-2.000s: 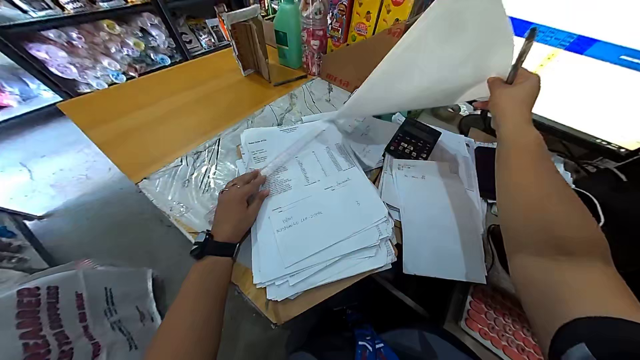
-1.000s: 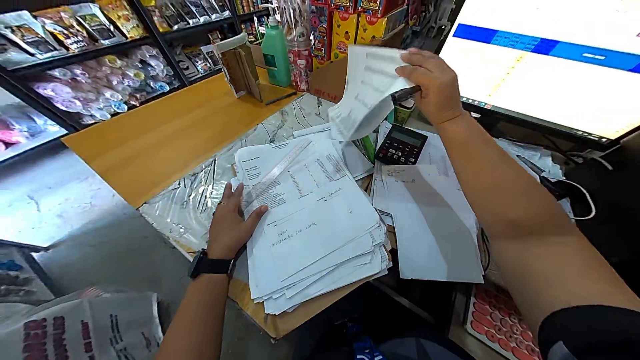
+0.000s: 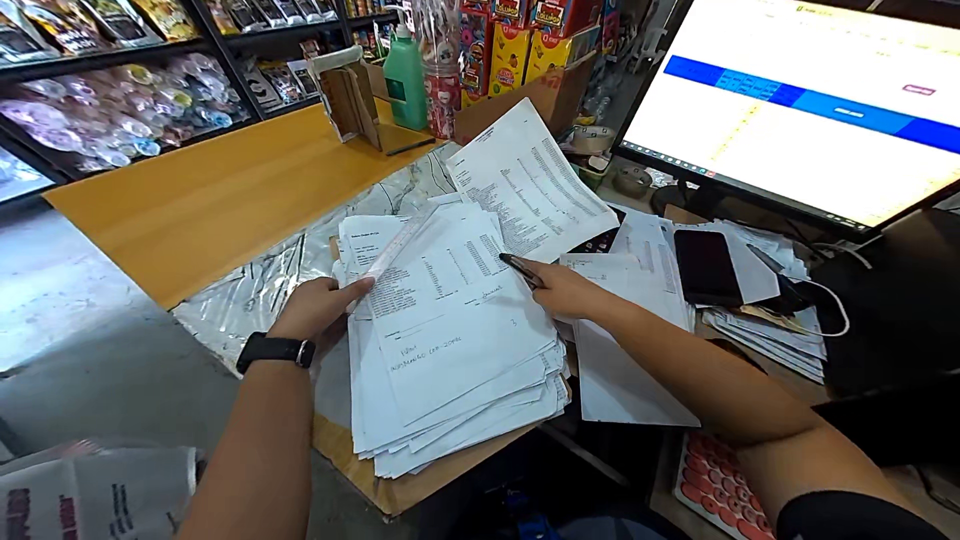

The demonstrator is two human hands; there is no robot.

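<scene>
A thick stack of printed papers with handwriting (image 3: 450, 360) lies on the plastic-covered table corner. A clear ruler (image 3: 401, 244) rests slantwise on its top sheet. My left hand (image 3: 319, 304) is at the stack's left edge, thumb on the ruler's lower end; its fingers are partly hidden. My right hand (image 3: 559, 289) holds a dark pen (image 3: 521, 268) over the right edge of the stack. A loose printed sheet (image 3: 529, 187) lies tilted beyond the stack, partly covering a black calculator (image 3: 600, 241).
More papers (image 3: 622, 360) lie right of the stack, near a dark phone (image 3: 706, 268). A monitor (image 3: 795, 112) stands behind them, a pink-keyed keyboard (image 3: 720, 487) below. A green pump bottle (image 3: 406, 79) and cardboard holder (image 3: 349, 97) stand at the back.
The sheet that my right hand held raised now lies beyond the stack, out of my grasp. My right hand has come down to the stack with the pen. My left hand stays at its left edge.
</scene>
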